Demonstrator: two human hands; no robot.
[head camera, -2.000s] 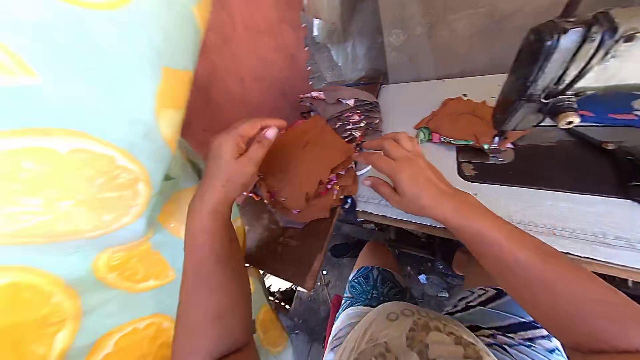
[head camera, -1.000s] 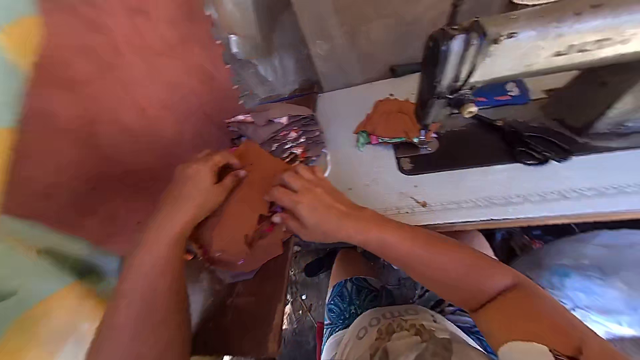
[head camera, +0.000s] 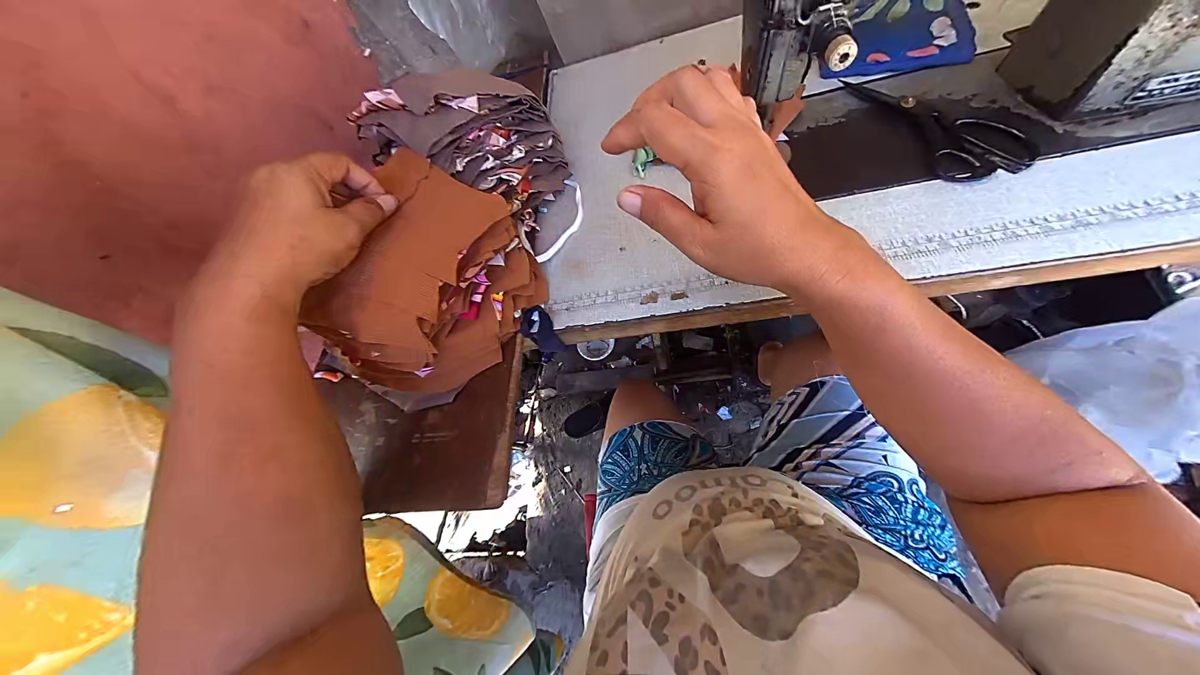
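Note:
My left hand (head camera: 314, 211) pinches the upper left edge of a stack of brown fabric pieces (head camera: 422, 244) between thumb and fingers. Behind that stack lies a pile of grey-brown fabric pieces (head camera: 469, 122) with patterned scraps showing. A white loop of cord (head camera: 572, 225) curves beside both. My right hand (head camera: 708, 173), fingers apart and holding nothing visible, hovers over the sewing table (head camera: 600, 272) left of the sewing machine (head camera: 773, 56). It mostly hides a brown and green fabric piece (head camera: 643, 161) near the needle area.
Black scissors (head camera: 966, 145) lie on the machine bed. A blue patterned cloth (head camera: 900, 37) is behind them. A dark wooden surface (head camera: 431, 441) supports the brown stack. Reddish-brown material (head camera: 169, 141) spreads at the left, above fabric printed with orange slices (head camera: 75, 459).
My right hand has left the brown stack and moved right, over the sewing table. My left hand remains at the stack. The view has shifted.

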